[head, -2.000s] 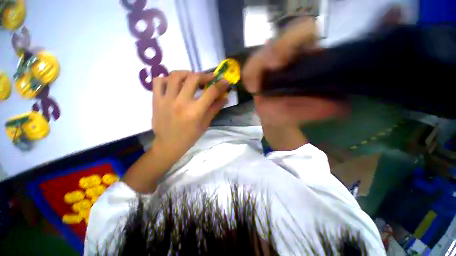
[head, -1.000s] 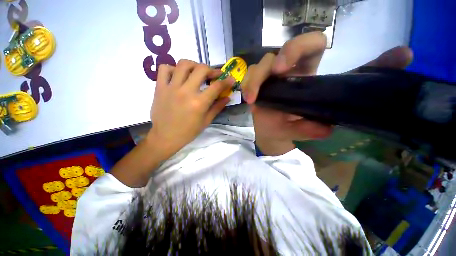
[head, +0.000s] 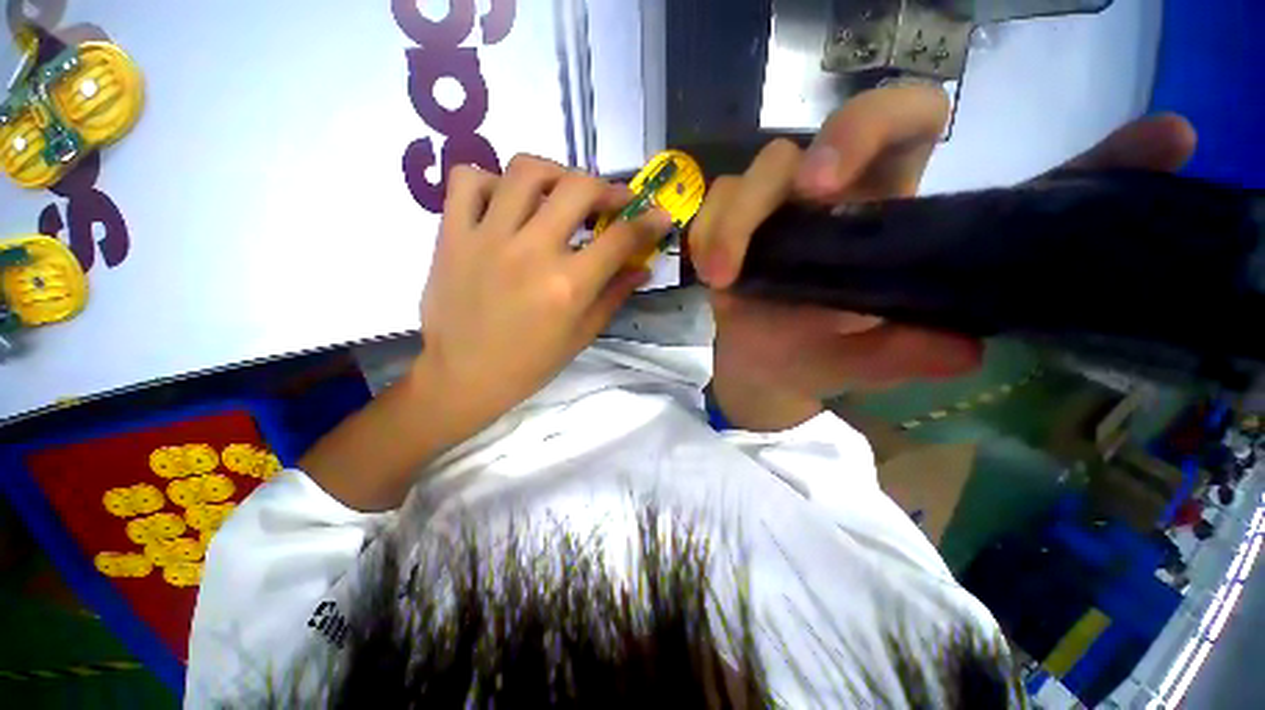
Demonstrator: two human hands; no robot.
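Note:
My left hand (head: 520,271) pinches a board-and-housing assembly (head: 672,185), yellow with a green strip, at the bench edge. My right hand (head: 819,264) is shut around the front of the long black electric screwdriver (head: 1013,264), which points left at the assembly. The driver's tip and bit are hidden by my right fingers. Other yellow and green assemblies (head: 92,100) lie at the far left of the white bench (head: 278,208), which has purple lettering.
A blue-rimmed bin (head: 83,558) with a red inside holds several plain yellow housings (head: 199,488) below the bench edge. A metal block (head: 888,39) stands beyond my right hand. A blue bin (head: 1214,83) is at the far right. A brown cardboard piece (head: 927,486) lies on the green floor.
The view has shifted, so the bench assemblies and bin sit further left. My right hand and the driver, blurred at first, now show steadier beside the assembly. Both holds are unchanged.

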